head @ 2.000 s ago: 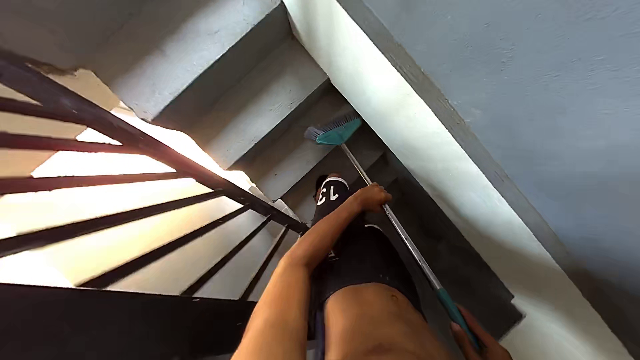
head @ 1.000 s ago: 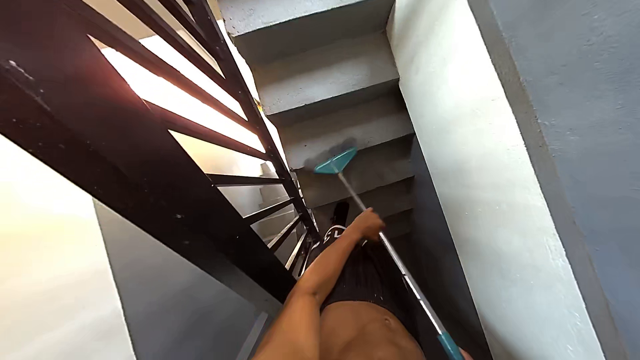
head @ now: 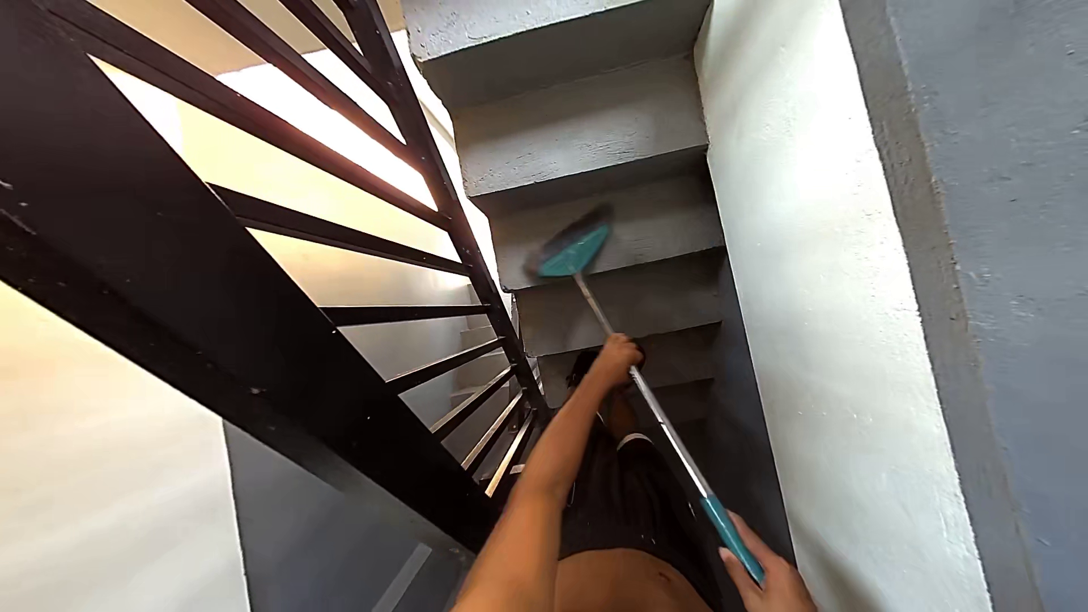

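Note:
A long-handled broom with a teal head (head: 575, 253) and a silver metal pole slants across the view. Its dark bristles are blurred and lie over a grey concrete stair tread (head: 654, 223), toward the railing side. My left hand (head: 620, 353) is closed around the pole a short way below the broom head. Around the teal grip at the pole's lower end is my right hand (head: 769, 571), partly cut off by the bottom edge of the view.
A black metal railing (head: 455, 217) with bars runs along the left. On the right stands a white and grey wall (head: 807, 221). More concrete steps (head: 578, 127) show above and below the broom head. My legs in dark shorts (head: 629, 501) are at the bottom centre.
The view has turned a lot. The broom head, over the stairs throughout, is now near the tread's railing side. Both hands keep to the pole, and the right hand shows more than one second ago.

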